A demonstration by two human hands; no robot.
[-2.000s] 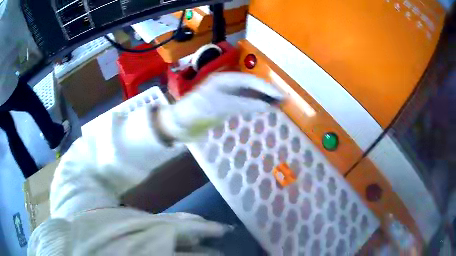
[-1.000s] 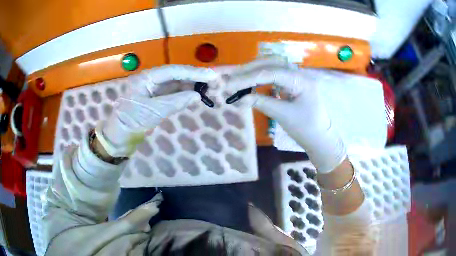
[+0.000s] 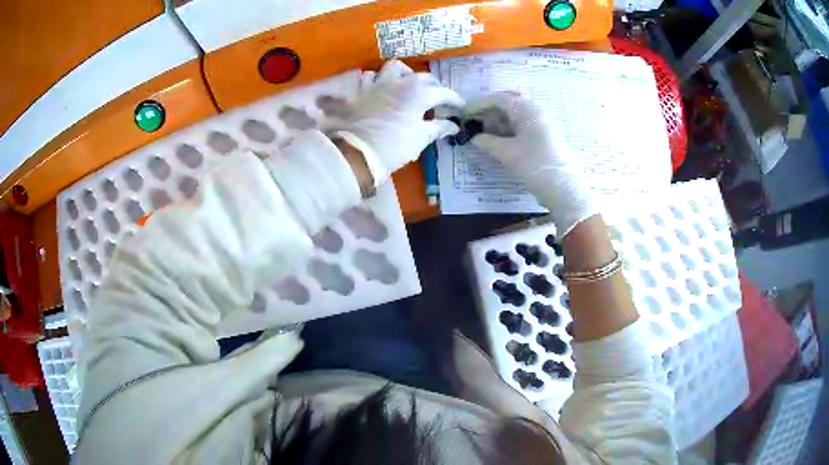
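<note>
My left hand (image 3: 400, 116), in a thin white glove, and my right hand (image 3: 530, 150), also gloved, meet over the printed sheet's left part. Small black parts (image 3: 465, 132) show between their fingertips; how many cannot be told. My right fingers grip black material. My left fingertips are at a dark piece beside it. The central white foam tray (image 3: 300, 313) has wavy pockets with no black parts showing and lies partly under my left arm. A bit of orange (image 3: 145, 219) shows by my left sleeve.
White record sheets (image 3: 582, 118) lie right of the central tray, a blue pen (image 3: 431, 173) at their left edge. A right foam tray (image 3: 520, 295) holds black parts; another (image 3: 691, 245) shows pale pockets. Green (image 3: 149, 115) and red (image 3: 279, 64) buttons line the orange ledge. A red basket (image 3: 668, 100) stands behind.
Both hands have moved from above the central tray to the record sheets and come together. The view has shifted to the right, showing more of the sheets and right trays.
</note>
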